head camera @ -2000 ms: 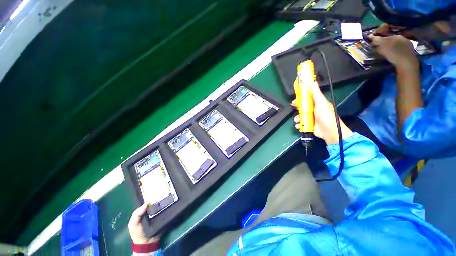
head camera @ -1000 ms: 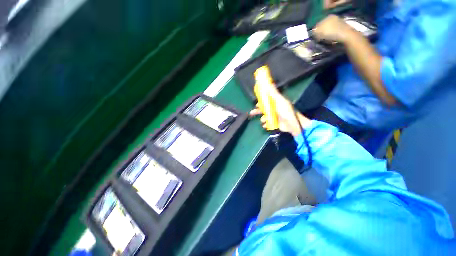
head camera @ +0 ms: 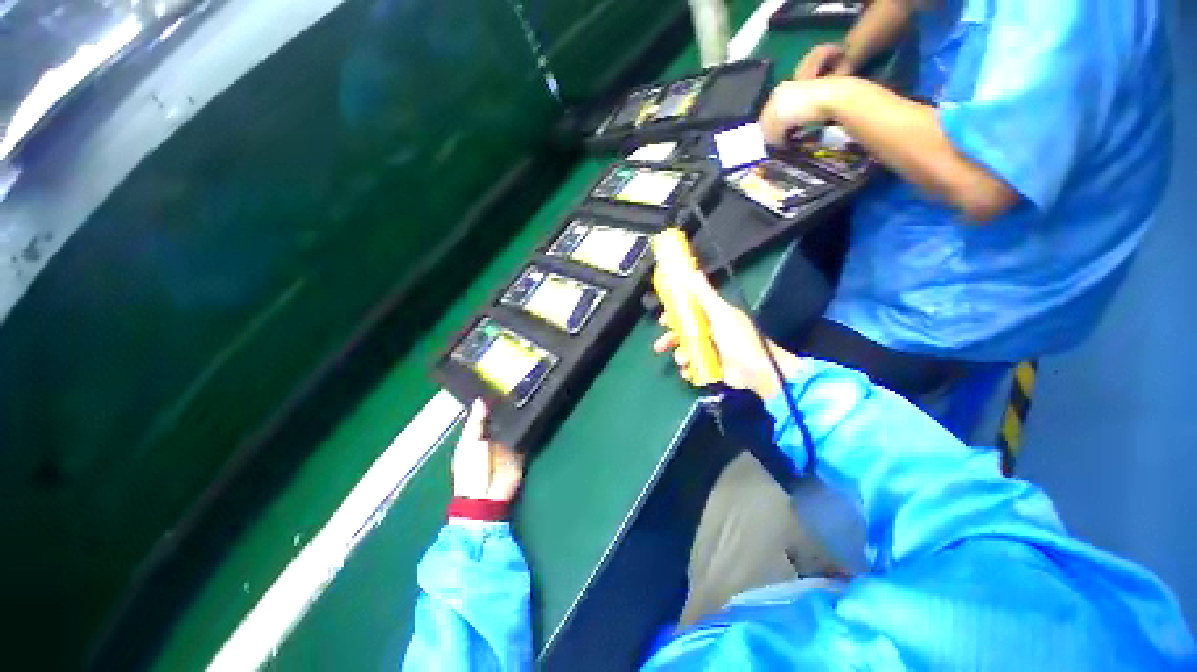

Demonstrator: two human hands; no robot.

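A black foam tray (head camera: 567, 365) lies at a slant over the green strip and bench, its far end close to the coworker's tray. Several open phones sit in its slots, the nearest phone (head camera: 504, 361) by my left hand. My left hand (head camera: 486, 462), with a dark red wristband, holds the tray's near end, thumb on its edge. My right hand (head camera: 730, 347) grips the yellow electric screwdriver (head camera: 688, 305), its nose pointing down near the bench edge. The black cable runs over my right wrist. The bit is blurred.
A person in a blue smock (head camera: 1050, 158) stands at the upper right, hands over another tray (head camera: 768, 226) with opened phones. A further tray (head camera: 735, 99) with phones lies beyond on the green strip. The bench edge (head camera: 630, 515) runs diagonally in front of me. Yellow-black tape (head camera: 1016, 414) marks the blue floor.
The tray has moved away from me along the bench toward the coworker, my left hand moving with it at its near end. The view has shifted; the blue bin is out of view.
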